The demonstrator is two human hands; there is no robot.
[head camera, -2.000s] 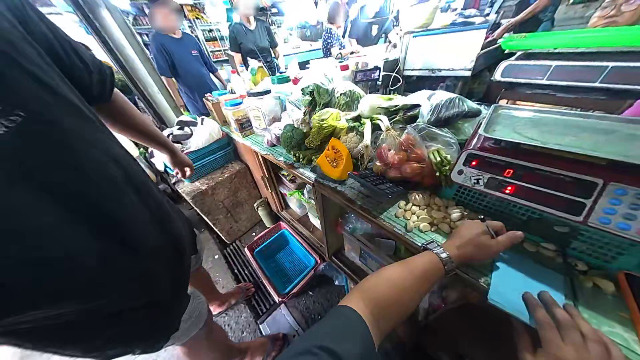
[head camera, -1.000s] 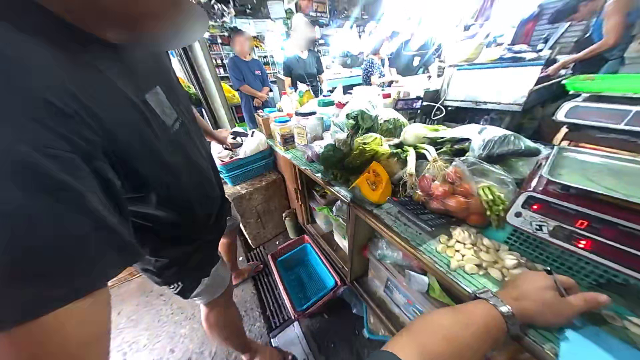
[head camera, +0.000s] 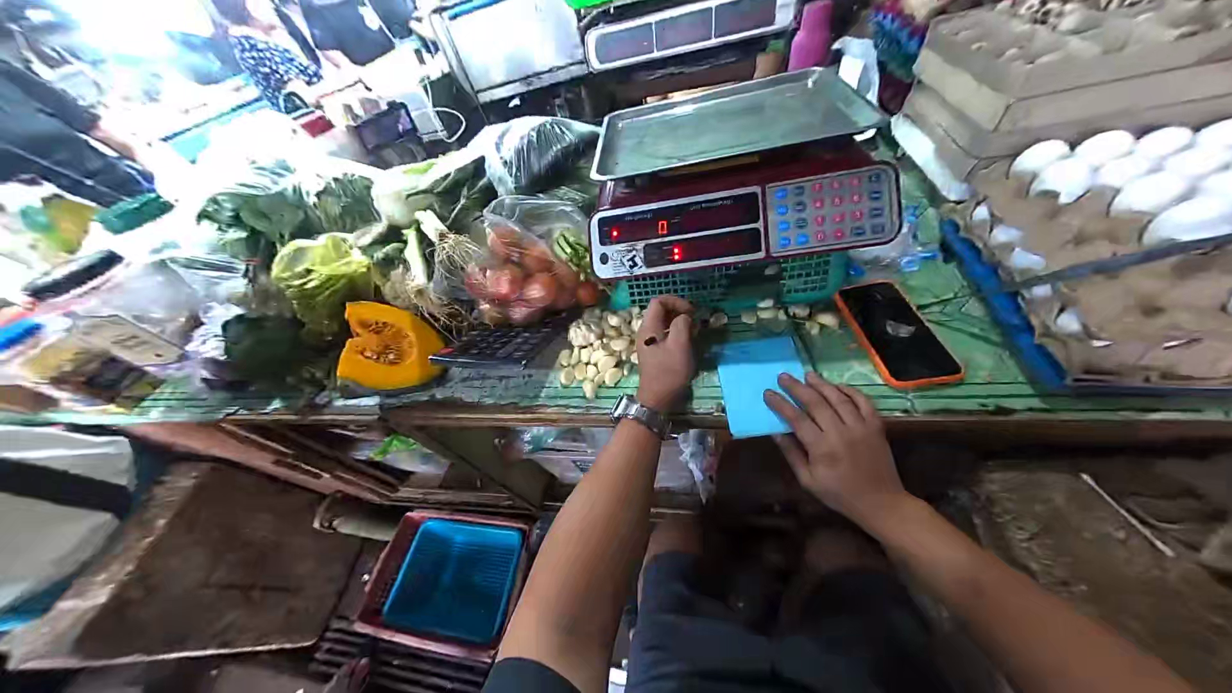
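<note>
My left hand point(head camera: 666, 354), with a metal-band watch point(head camera: 641, 416) on the wrist, has curled fingers around a thin dark pen-like item point(head camera: 652, 340). It is beside a pile of peeled garlic cloves point(head camera: 599, 354) on the green counter. My right hand point(head camera: 835, 438) lies on the lower right edge of a light blue paper pad point(head camera: 756, 385), its fingers a little apart; the thumb is at the pad's lower edge. Behind both hands stands a digital scale point(head camera: 746, 217) with a metal pan, its red digits lit. An orange-cased phone point(head camera: 900, 335) lies right of the pad.
On the counter to the left are a calculator point(head camera: 505, 342), a cut squash point(head camera: 385, 346), bagged tomatoes or onions point(head camera: 525, 274) and leafy greens point(head camera: 322, 274). Egg trays point(head camera: 1088, 279) stand at the right. Below the counter's edge sits a blue basket point(head camera: 454, 580) within a red one.
The view has swung right and down; the person in black who stood at the left is out of frame. The left hand's fingers are now curled and pointing up, where they were stretched to the right.
</note>
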